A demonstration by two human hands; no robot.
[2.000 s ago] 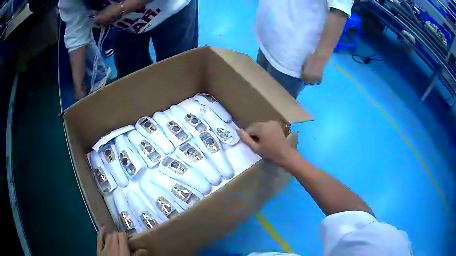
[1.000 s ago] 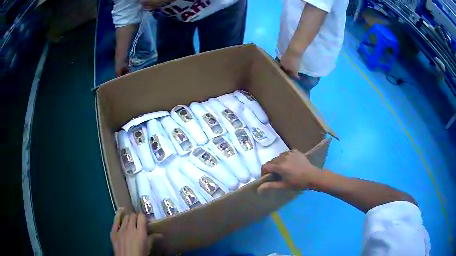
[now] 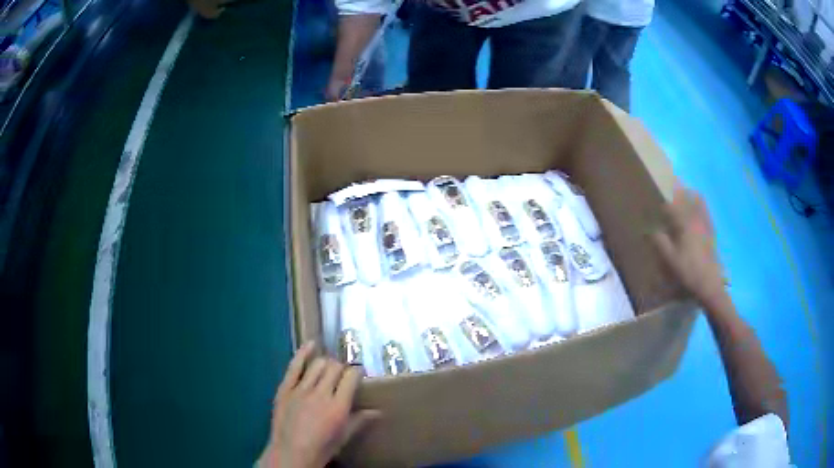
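Observation:
A large open cardboard carton [image 3: 521, 402] stands in front of me, beside the bench edge. White front shells [image 3: 539, 297] with metallic-looking windows lie in rows inside, on a white layer pad [image 3: 608, 303]. My left hand [image 3: 315, 407] is at the near left corner of the carton, with its fingers over the rim. My right hand [image 3: 688, 245] is on the right side of the carton near its rim, slightly blurred. The undersides of both hands' grips are hidden.
The dark green bench [image 3: 201, 274] with a white rail [image 3: 114, 247] runs along the left. People [image 3: 494, 55] stand behind the carton. A blue plastic stool [image 3: 784, 142] and a cable [image 3: 802, 207] are on the blue floor at the right, near racks [image 3: 777, 46].
The carton has turned and sits further right in view, squarer to me. My right hand has moved from the near rim to the right side. The person at the right has moved behind the carton.

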